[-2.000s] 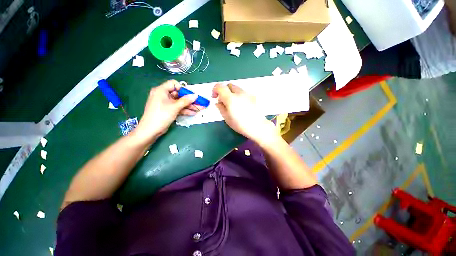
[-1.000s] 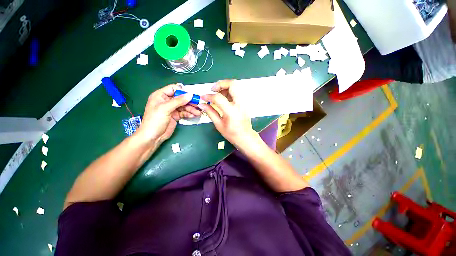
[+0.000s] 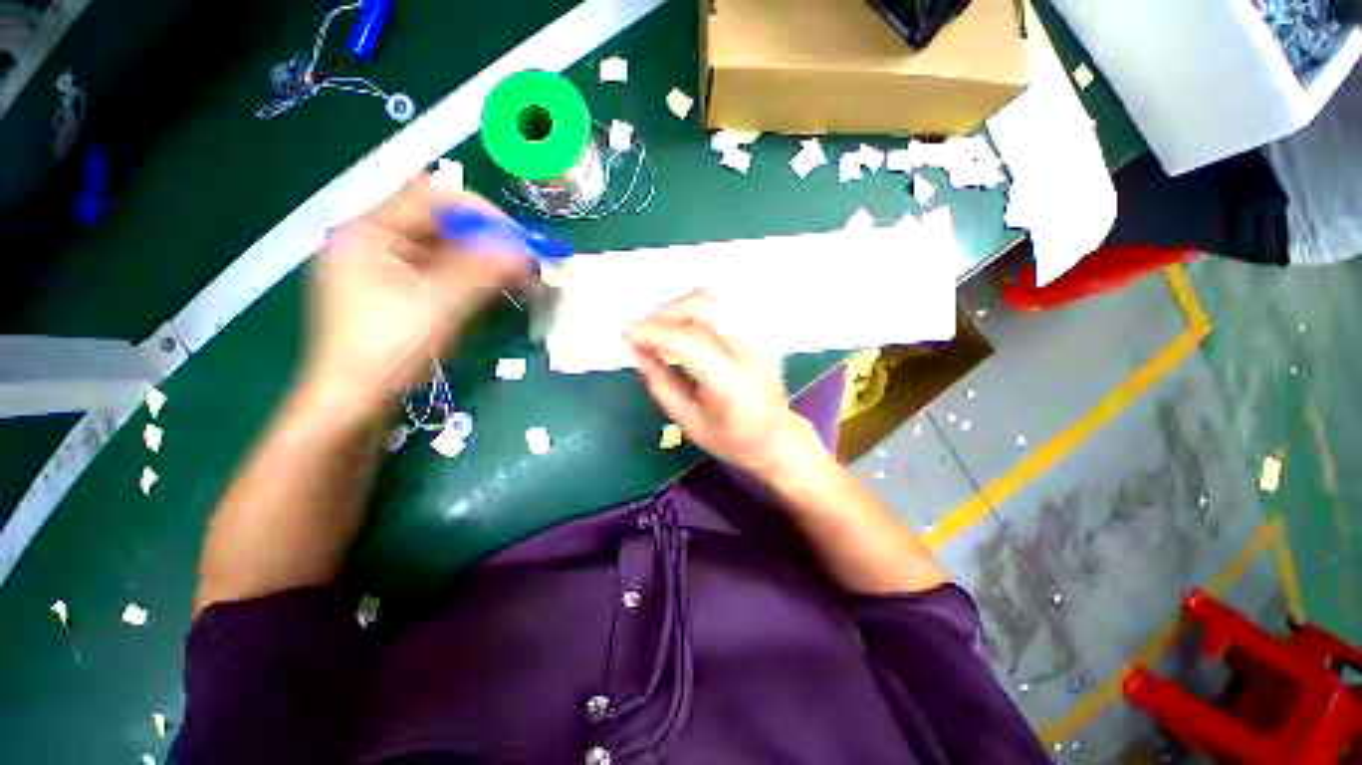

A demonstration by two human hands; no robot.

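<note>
My left hand [image 3: 392, 292] is blurred and holds a blue battery cell [image 3: 501, 232] at its fingertips, above the left end of a white pad sheet [image 3: 807, 292]. A blurred greyish piece, perhaps a circuit board [image 3: 545, 307], hangs below the cell. My right hand [image 3: 710, 374] rests over the sheet's near edge, thumb and fingers close together; whether a small pad is between them cannot be told. Thin lead wires with a round end part [image 3: 459, 426] lie on the green surface below my left hand.
A green-flanged wire spool [image 3: 538, 127] stands behind the sheet. A cardboard box [image 3: 866, 75] and scattered paper squares are at the back. Another wired unit [image 3: 306, 75] lies beyond the pale rail. A person's grey sleeve shows by the white parts box [image 3: 1210, 90]. A red stool is lower right.
My left hand has moved left and up, away from my right hand. The cell that lay at left is no longer seen there. Wires with a round end now show below my left hand. The view shifted slightly.
</note>
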